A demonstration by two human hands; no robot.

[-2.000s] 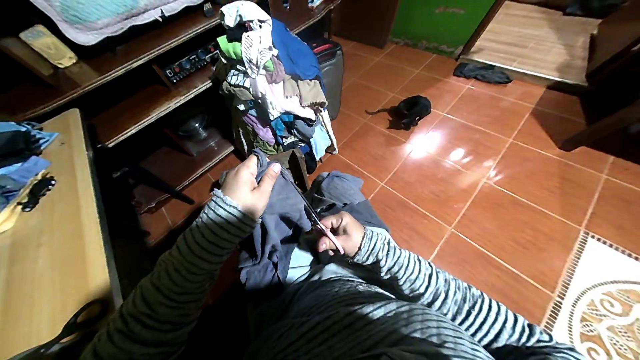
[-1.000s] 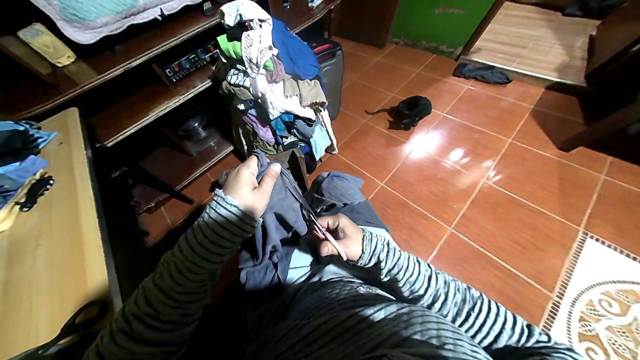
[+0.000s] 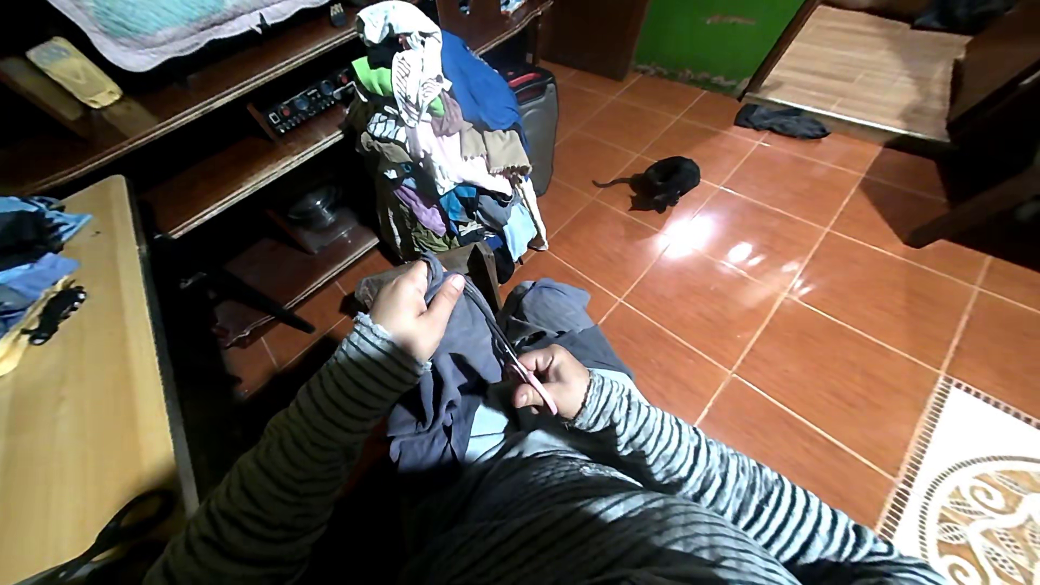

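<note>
Over my lap hangs a dark grey-blue cloth garment (image 3: 459, 349). My left hand (image 3: 416, 309) pinches its upper edge between thumb and fingers, pulling it up. My right hand (image 3: 554, 380) grips a pair of scissors with light pink handles (image 3: 538, 392); their dark blades point up and left along the cloth's edge, partly hidden by the fabric. Whether the blades are spread I cannot tell. More grey cloth (image 3: 548, 307) lies bunched just beyond my right hand.
At left, a wooden table (image 3: 89, 422) bears folded clothes (image 3: 32, 252) and black-handled scissors (image 3: 130, 528). A tall heap of clothes (image 3: 447, 138) stands ahead beside a grey suitcase (image 3: 536, 122). A black cat (image 3: 670, 180) is on the tiled floor (image 3: 731, 292), near a dark cloth (image 3: 782, 122).
</note>
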